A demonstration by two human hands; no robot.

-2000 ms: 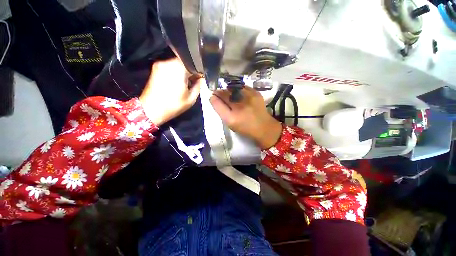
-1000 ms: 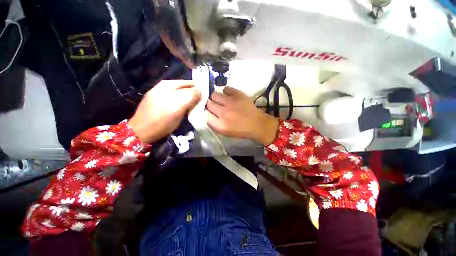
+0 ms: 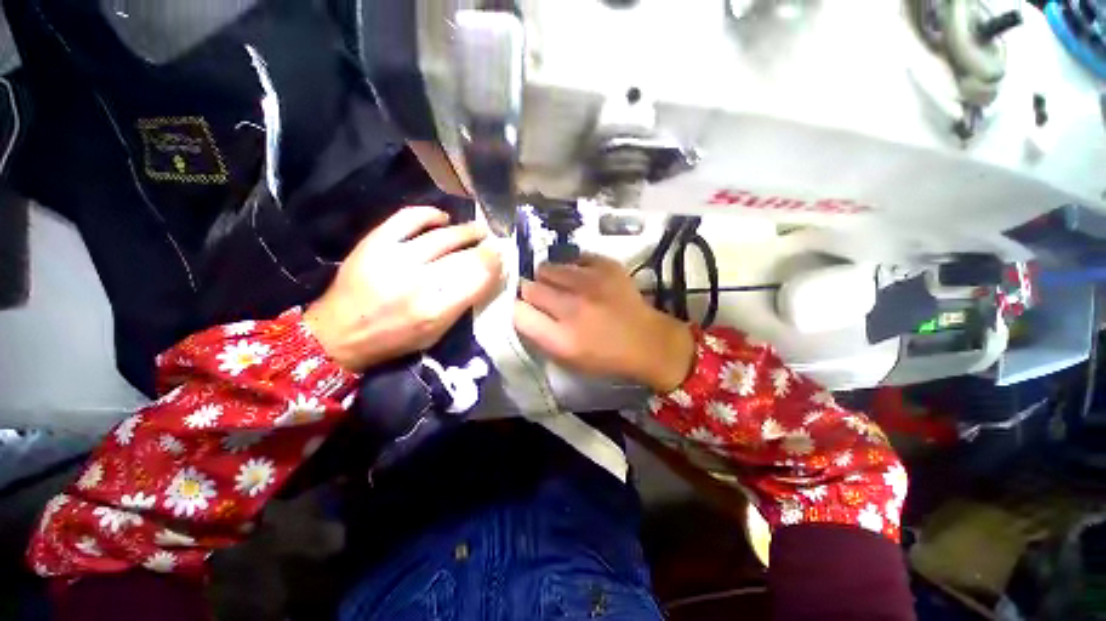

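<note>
The white strip (image 3: pixel 524 374) runs from the needle area between my hands and hangs over the table's front edge. My left hand (image 3: pixel 410 289) lies on the dark garment (image 3: pixel 231 243), its fingertips pinching the strip and cloth edge just in front of the presser foot. My right hand (image 3: pixel 603 318) lies right of the strip, fingers curled at its edge beside the presser foot; whether it grips the strip is unclear. The white sewing machine (image 3: pixel 752 134) head covers the needle. The garment has a gold-marked label patch (image 3: pixel 182 151) and white thread lines.
Black-handled shears (image 3: pixel 694 273) lie on the machine bed right of my right hand. Beyond them are a white rounded object (image 3: pixel 827 297) and a small case with a green panel (image 3: pixel 946 323). A bunched white thread or tape (image 3: pixel 461 381) hangs below my left hand.
The camera view has shifted between frames. My left hand has moved from beside the needle back toward me, now lying flatter over the cloth. My right hand stays beside the strip.
</note>
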